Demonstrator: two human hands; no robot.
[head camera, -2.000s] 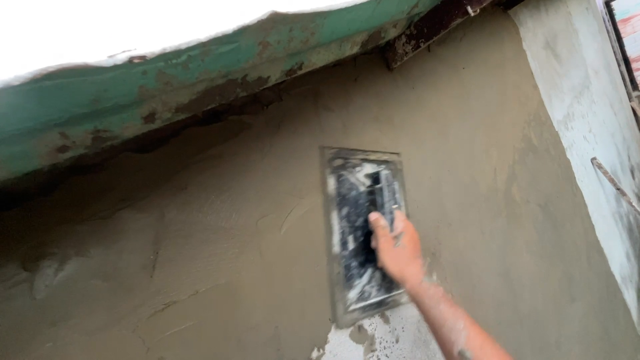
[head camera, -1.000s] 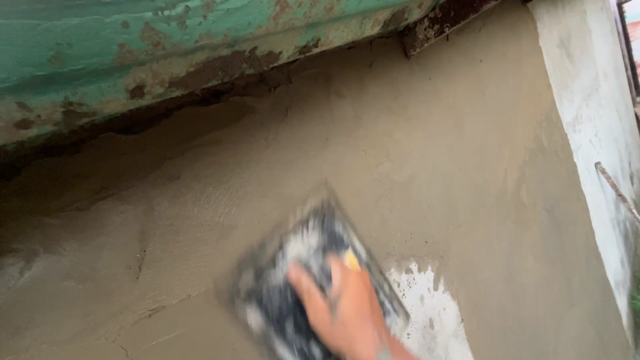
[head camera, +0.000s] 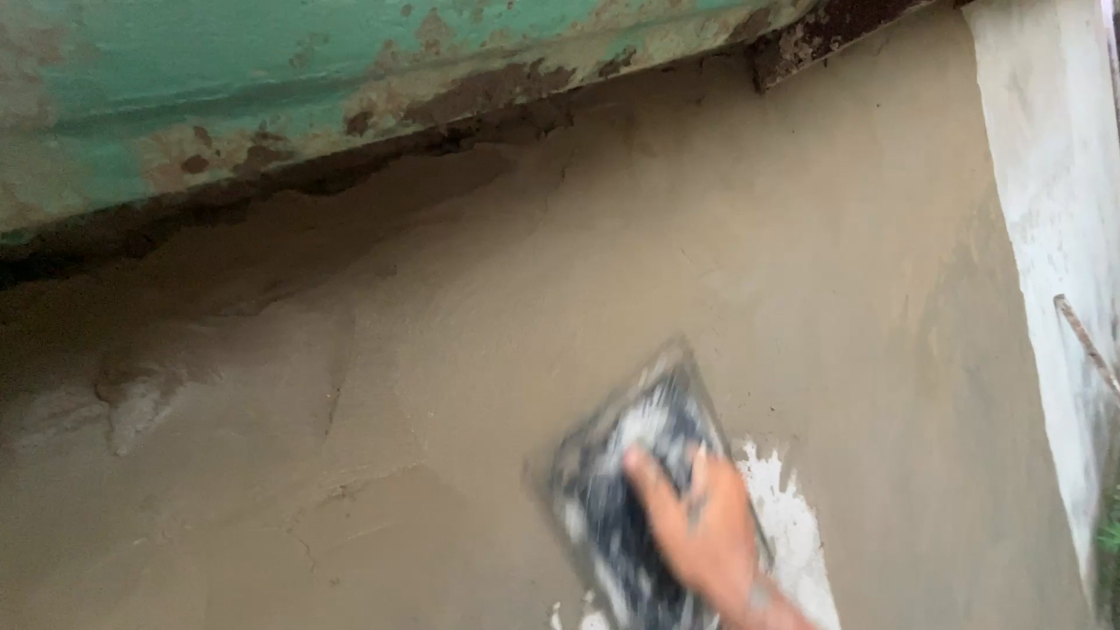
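A black rectangular plastering float, smeared with pale mortar, lies against the wall at lower centre, tilted and blurred by motion. My right hand is closed around its handle, with the forearm entering from the bottom edge. Wet grey-brown plaster covers most of the wall around the float. To the right of my wrist a ragged white patch shows through the plaster. My left hand is out of view.
A green, peeling ledge or roof edge overhangs the wall from the upper left. Beside it juts a dark brown beam. At the right stand a white wall strip and a thin rusty rod.
The float, upright two seconds ago, is now tilted, with my right hand still on it. Since one second ago both have moved a little to the right.
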